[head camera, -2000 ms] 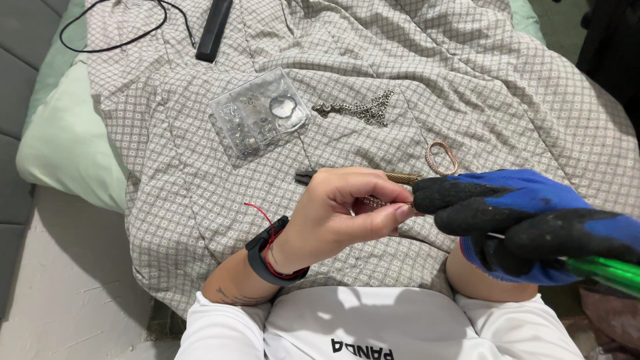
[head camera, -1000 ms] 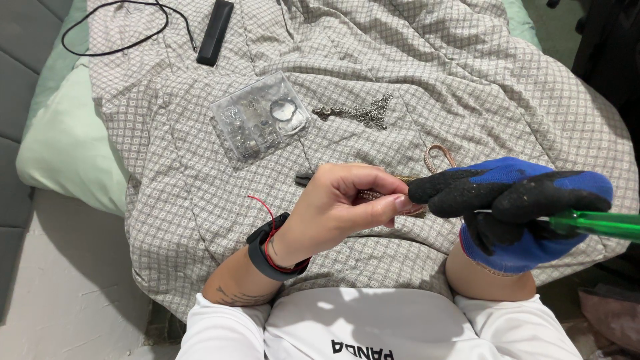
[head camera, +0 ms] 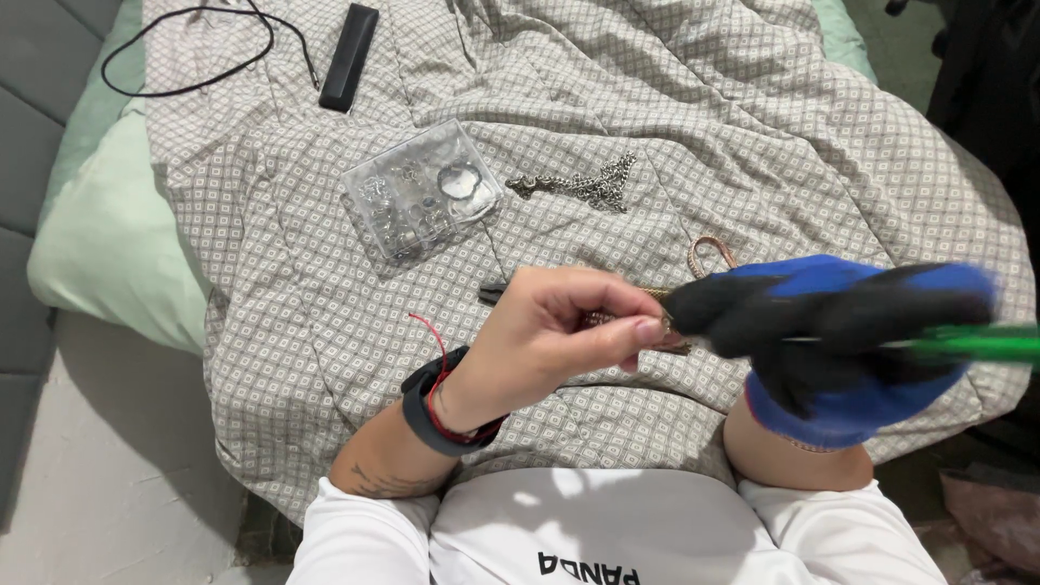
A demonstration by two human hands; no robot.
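My bare left hand pinches a small piece of braided chain between thumb and fingertips. My right hand, in a blue and black work glove, meets those fingertips and is closed around a tool with a green handle; the tool's working end is hidden. A rose-toned chain loop lies on the cloth just beyond the glove. The dark jaws of what looks like pliers show behind my left hand, the rest covered.
A clear plastic compartment box with small metal findings lies on the patterned bedspread. Right of it is a heap of silver-coloured chain. Farther off lie a black oblong case and a black cord. A pale green pillow is at the left.
The gloved right hand and green-handled tool have shifted and turned slightly, now blurred by motion. The left hand keeps its pinch close to the same place.
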